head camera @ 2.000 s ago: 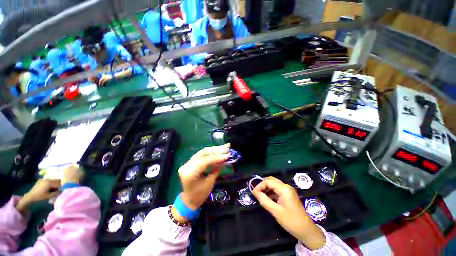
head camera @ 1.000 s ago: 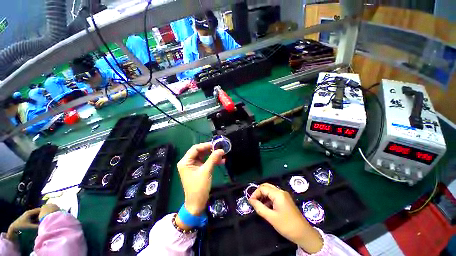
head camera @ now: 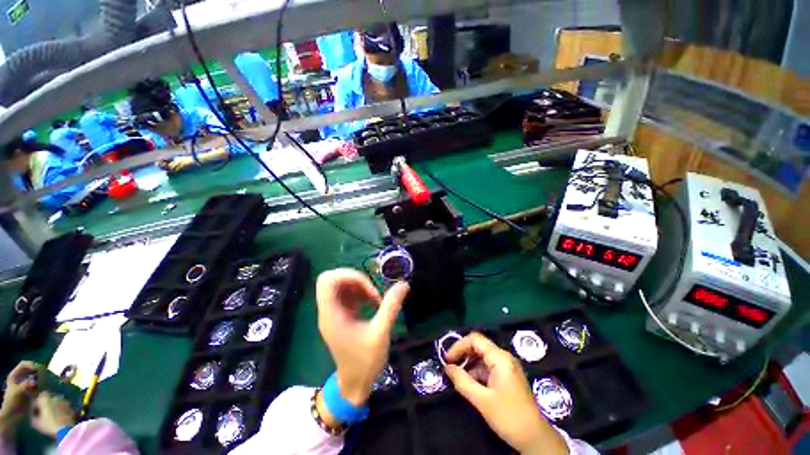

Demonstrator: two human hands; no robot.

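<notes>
A round watch module (head camera: 393, 264) sits upright at the left upper side of the black test fixture (head camera: 435, 280), which has a red clamp handle (head camera: 414, 184). My left hand (head camera: 353, 324) is just below and left of this module, fingers curled and apart from the thumb, whose tip is at the module's lower edge. My right hand (head camera: 487, 378) pinches a thin bright ring (head camera: 451, 347) over the black component tray (head camera: 604, 369). Round modules lie in several tray pockets, one (head camera: 428, 377) just below the ring. The tray's lower left is partly behind my left hand.
Two power supplies (head camera: 607, 227) with red digits stand at right, with cables towards the fixture. More black trays (head camera: 233, 351) and white paper (head camera: 115, 280) lie at left. Another person's hands (head camera: 40, 404) are near a pen (head camera: 92, 387). A masked person sits opposite, beyond the metal rail.
My left hand has moved the module to the fixture and opened its fingers from it. My right hand still holds the ring over the tray. The left supply's digits have changed.
</notes>
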